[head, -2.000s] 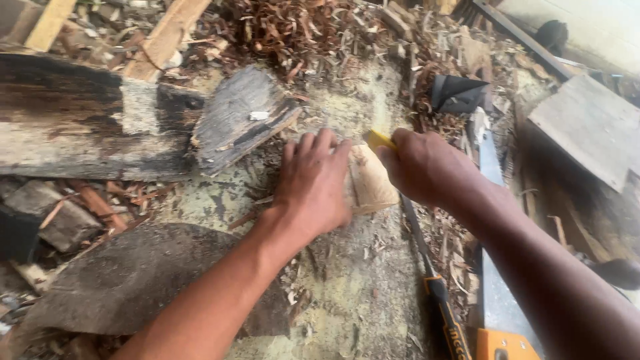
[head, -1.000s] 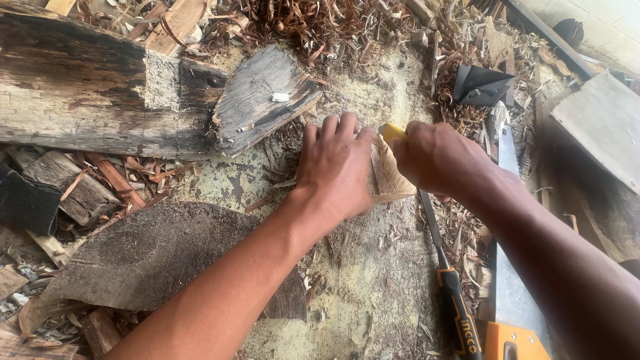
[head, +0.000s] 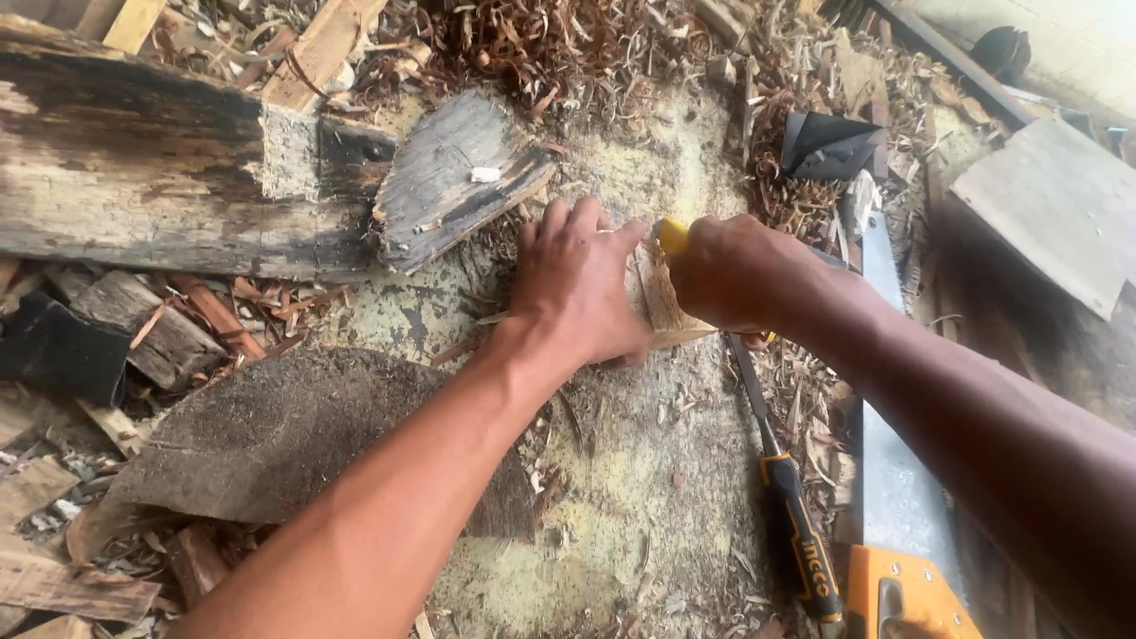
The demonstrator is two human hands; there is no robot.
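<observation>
A small block of pale wood [head: 661,302] lies on the worn, paint-flecked work surface [head: 648,461]. Against its left side rests my left hand [head: 581,284], fingers spread, holding it down. My right hand [head: 741,271] is closed around a yellow-handled tool [head: 674,236] at the block's right side; most of the tool is hidden by the fist, so its kind cannot be told. Below the right hand lies an Ingco wood chisel [head: 794,524] with a black and orange handle. Beside it, partly under my right forearm, is a handsaw [head: 896,444] with an orange handle.
Weathered planks [head: 177,169] and a grey wood offcut [head: 461,177] lie at the upper left. A dark curved slab [head: 284,435] is under my left forearm. Folded black sandpaper [head: 830,146] sits among wood shavings [head: 532,44]. A grey board [head: 1056,209] is at the right.
The right fist stays at the block's right side, and the left hand keeps its place on the block. The view has shifted slightly.
</observation>
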